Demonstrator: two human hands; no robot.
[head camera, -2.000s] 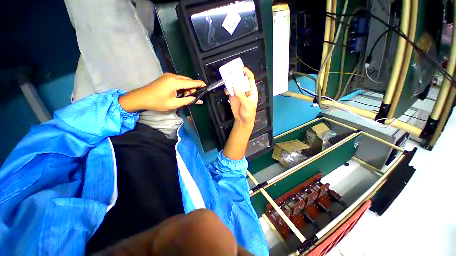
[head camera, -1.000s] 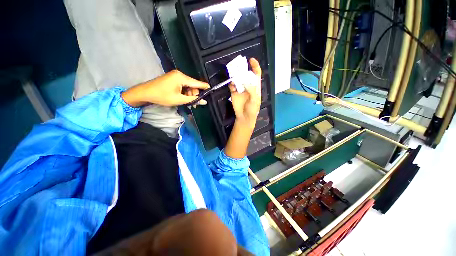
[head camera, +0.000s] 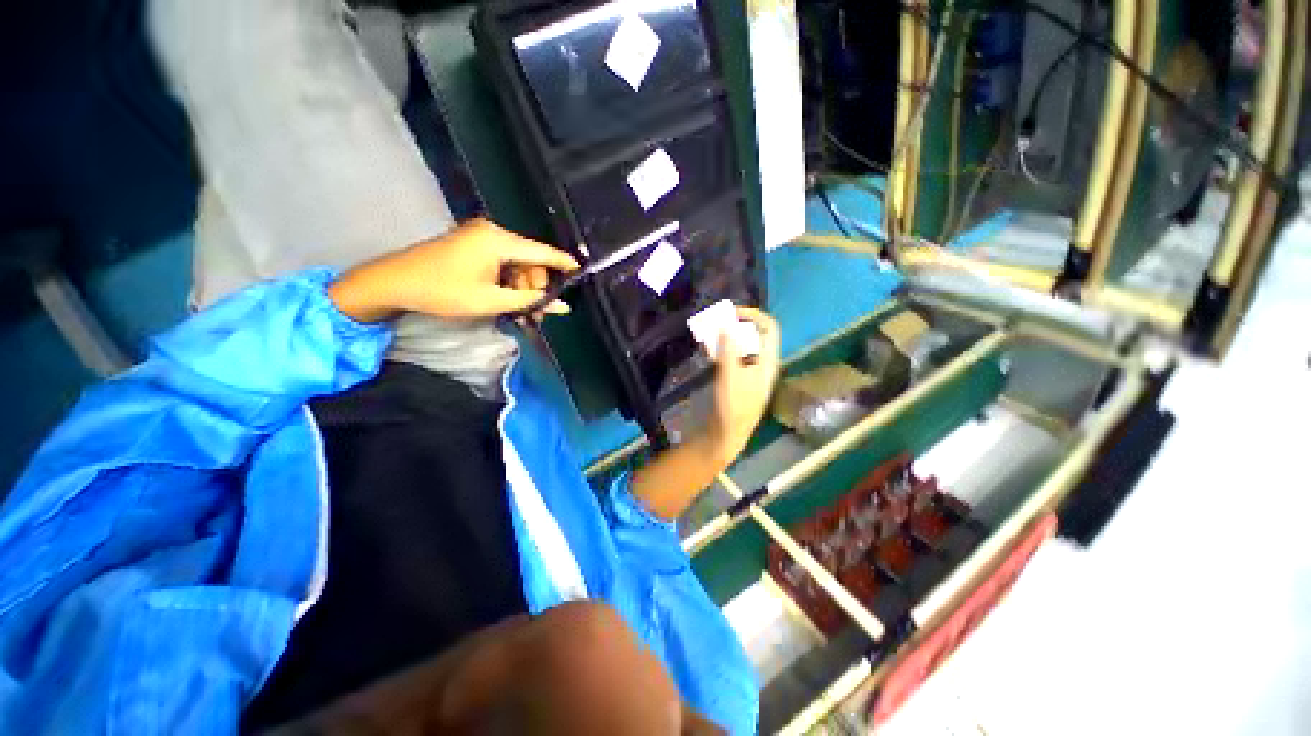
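Observation:
A long black tray (head camera: 521, 161) holds flat dark units in pockets. White diamond pieces lie on the glossy top unit (head camera: 554, 89), the second and the third; the piece on the third (head camera: 661, 268) is just below the blades. My left hand (head camera: 482, 270) holds scissors (head camera: 628, 250) with black handles, their thin silver blades together and pointing right over the tray. My right hand (head camera: 745, 371) pinches a white strip (head camera: 715, 328) at the tray's lower right edge. The strip and fingers partly cover the lower pockets.
A cream-pipe rack (head camera: 805, 575) at lower right holds reddish-brown fixtures (head camera: 877, 525). Cardboard boxes (head camera: 822, 400) with clear plastic bags stand above them. A white panel (head camera: 776, 137) is right of the tray. Cables and upright pipes (head camera: 1121, 144) are at upper right.
My right hand has moved down and away from the blades with the white strip. White pieces on the second and third units now show. The tray has shifted slightly left in view.

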